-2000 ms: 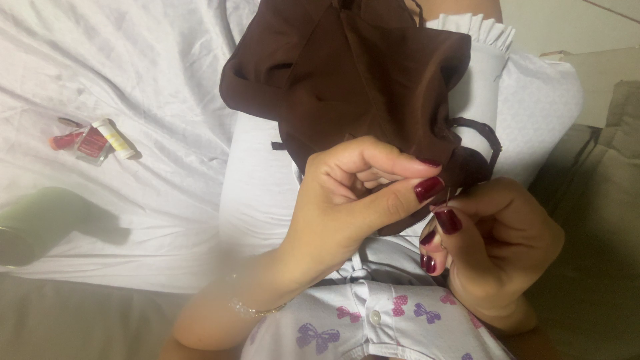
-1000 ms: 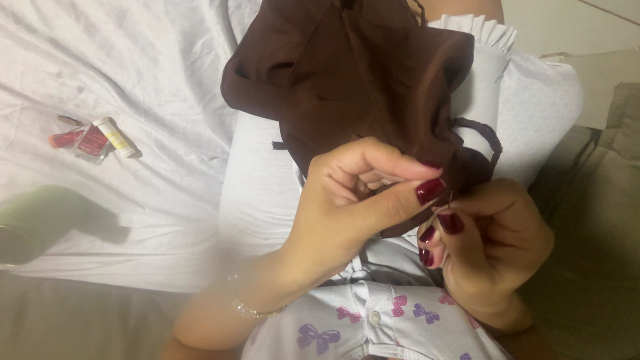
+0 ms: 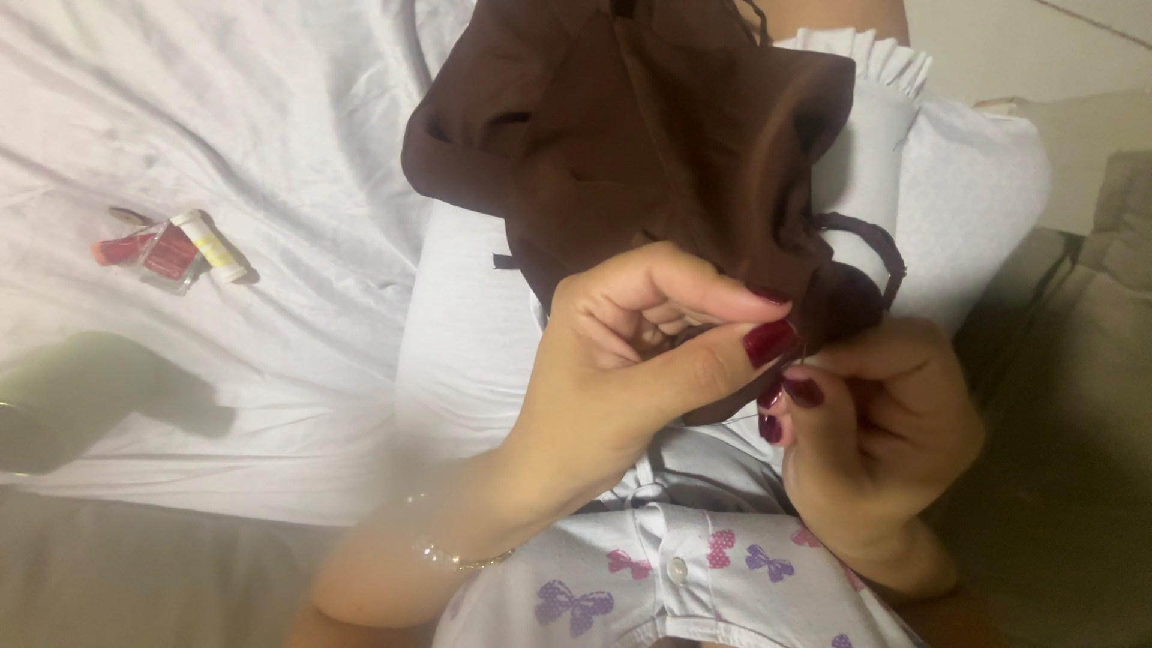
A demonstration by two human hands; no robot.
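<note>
A dark brown fabric garment with thin straps lies across my lap, over white ruffled shorts. My left hand pinches its thumb and forefinger together at the garment's lower right edge; what lies between the tips is too small to make out. Close against it, my right hand has its fingertips pinched on a fine dark thread, seen faintly between the two hands. A needle cannot be made out. A narrow brown strap loops out just above my right hand.
On the white sheet at the left lie a small white tube with a yellow label, a clear case with red contents and a red item with an orange end. A green cylindrical object sits below them. Grey-brown upholstery is at right.
My right hand has shifted slightly at the fingertips. My left hand and the brown garment stay in nearly the same place.
</note>
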